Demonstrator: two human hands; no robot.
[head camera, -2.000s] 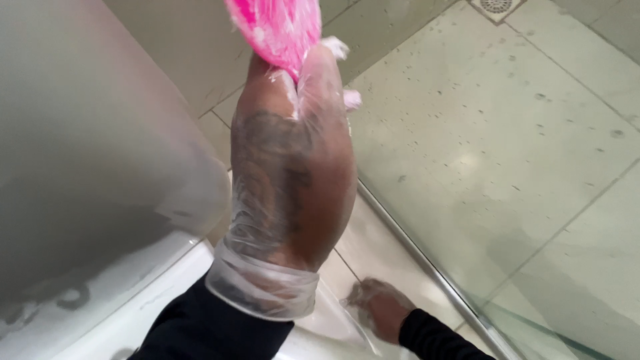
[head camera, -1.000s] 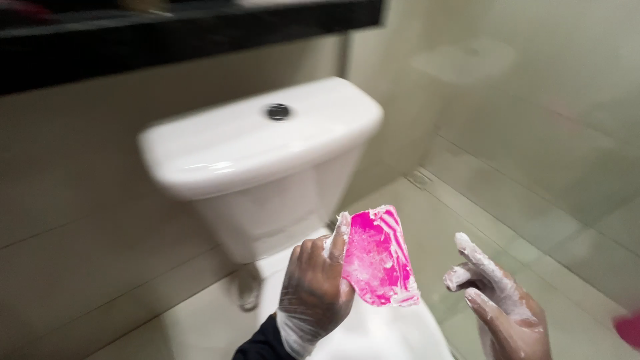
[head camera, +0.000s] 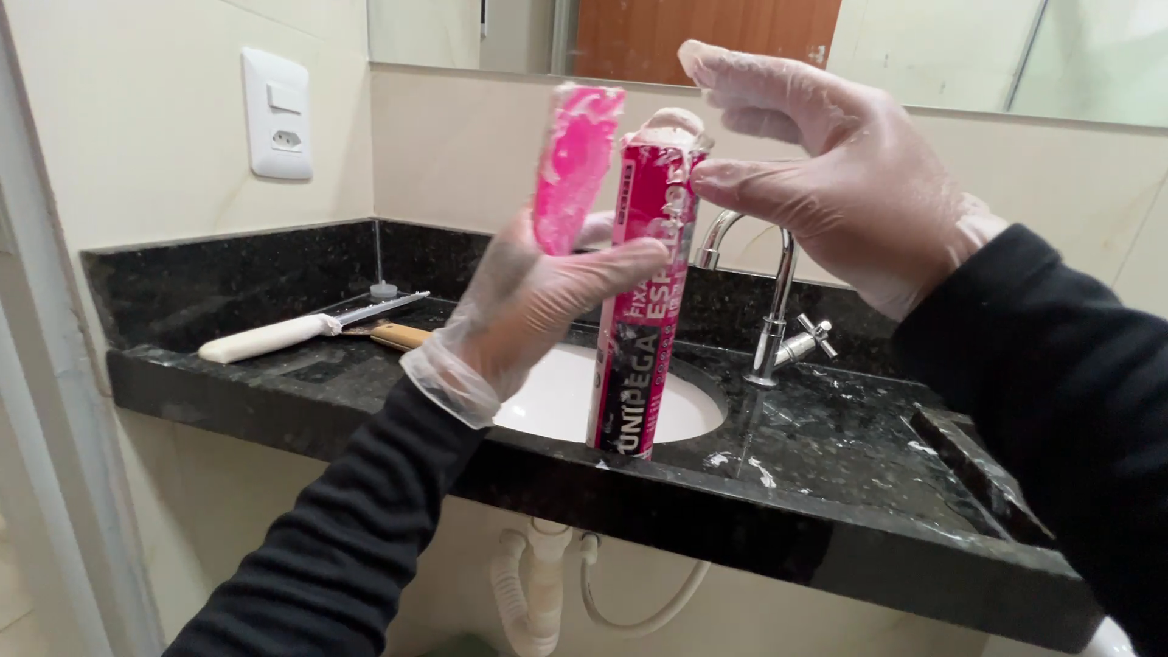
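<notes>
In a clear plastic glove, my left hand (head camera: 538, 306) holds a pink plastic spreader (head camera: 577, 164) smeared with white paste. Its thumb lies against a tall pink and black Unipega adhesive tube (head camera: 652, 274), which stands upright at the front edge of the black granite countertop (head camera: 776, 502). White paste covers the tube's top. My right hand (head camera: 821, 164), also gloved and smeared, is raised at the tube's upper right with fingers spread from the thumb; the thumb tip is at the tube's side, and whether it touches I cannot tell.
Behind the tube is a white sink basin (head camera: 566, 392) with a chrome faucet (head camera: 776, 310). A white-handled tool (head camera: 269, 336) and a wooden-handled tool (head camera: 400, 336) lie at the left. A granite strip (head camera: 976, 474) lies at the right. Beneath hang a white drain pipe (head camera: 529, 584) and a hose (head camera: 648, 620).
The view has swung from the toilet to the sink counter. My left hand still holds the pink spreader, and its thumb is now against the tube. My right hand is now raised beside the tube.
</notes>
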